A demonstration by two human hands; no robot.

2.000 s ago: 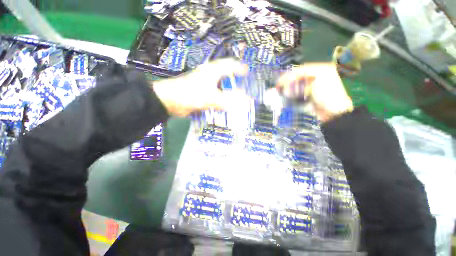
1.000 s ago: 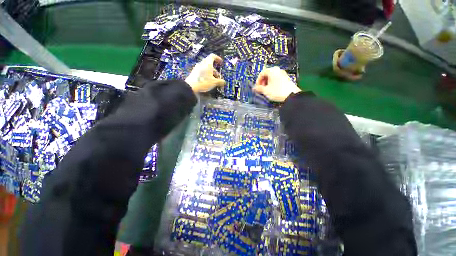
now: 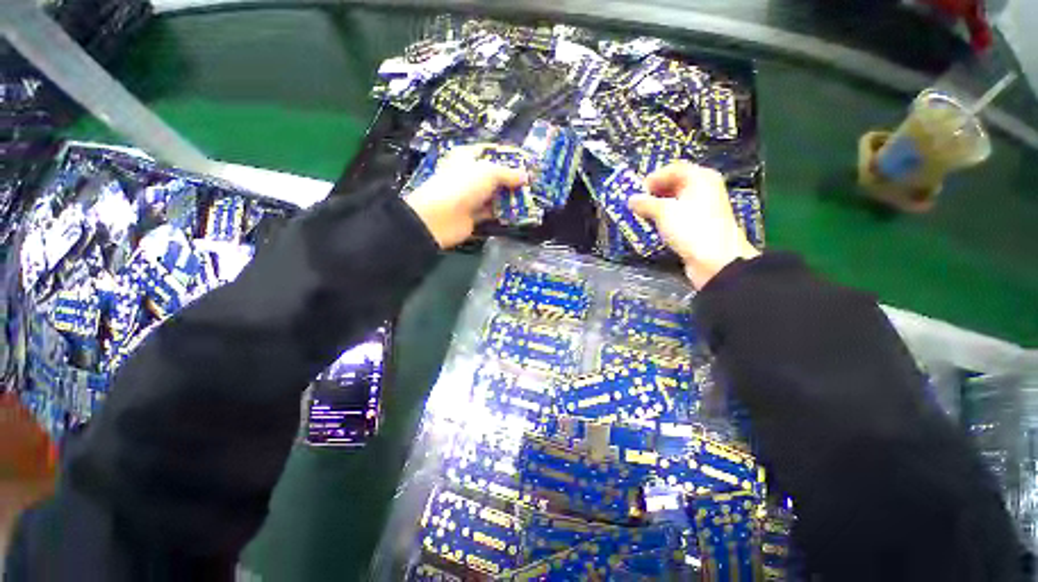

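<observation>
My left hand (image 3: 464, 196) holds several blue circuit boards (image 3: 554, 165) fanned between thumb and fingers, over the front part of the far black bin (image 3: 362, 171). My right hand (image 3: 694, 216) grips a blue circuit board (image 3: 625, 205) by its edge, just right of the left hand's boards and apart from them. The far bin is heaped with loose boards. The clear blister tray (image 3: 438, 392) lies nearer, with boards in its pockets and several loose boards lying across them at angles. My right sleeve hides part of its right side.
A black bin of heaped boards (image 3: 148, 273) stands at left. A smartphone (image 3: 345, 392) with a lit screen lies between it and the blister tray. A drink cup (image 3: 928, 148) with a straw stands at far right. Stacked clear trays (image 3: 1002, 421) stand at right.
Both hands were lower over the blister tray, then reached into the far bin. Boards now show clearly in both hands. The view has shifted, showing the phone more fully.
</observation>
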